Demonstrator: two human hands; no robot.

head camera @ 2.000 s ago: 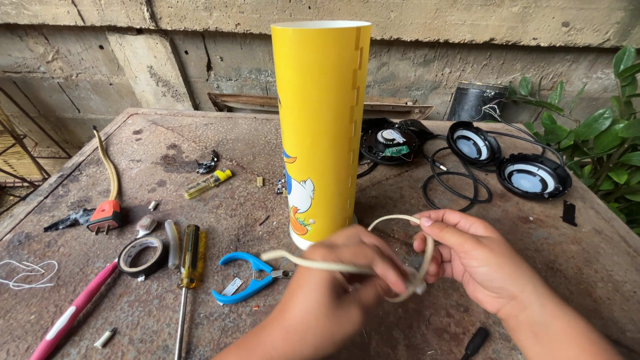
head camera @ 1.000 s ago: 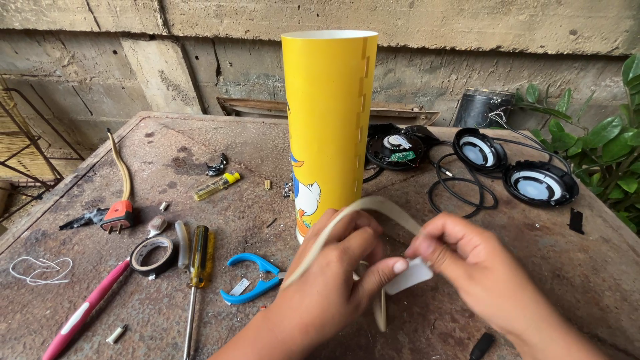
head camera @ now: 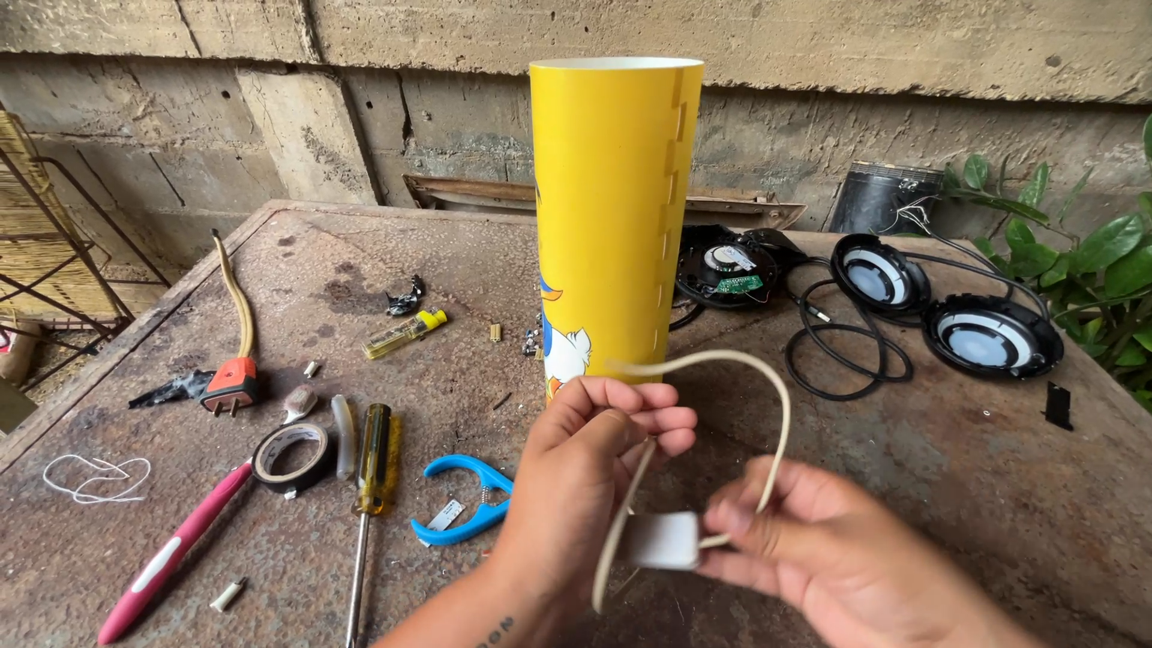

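My left hand (head camera: 598,450), fingers curled, holds one part of a cream electrical cord (head camera: 781,396) in front of the yellow cylinder. The cord arches up and over to my right hand (head camera: 792,531), whose thumb and fingers pinch it beside a small white rectangular piece (head camera: 664,540). That piece lies between the two hands and is partly hidden by the left one; the frames do not settle what it is. The yellow cylinder (head camera: 612,216), printed with a cartoon duck, stands upright just behind my left hand. Blue-handled pliers (head camera: 481,522) lie left of my left wrist, partly covered by it.
On the left lie a screwdriver (head camera: 373,468), black tape roll (head camera: 292,457), pink-handled tool (head camera: 180,549), orange plug (head camera: 230,382) with cord and a yellow lighter (head camera: 403,335). Opened black round housings (head camera: 993,337) and a black cable (head camera: 792,355) lie at the right. A concrete wall (head camera: 450,135) stands behind.
The cord's loop has been reshaped and now arches up to the right. My hands have moved apart since one second ago, and the white piece shows between them.
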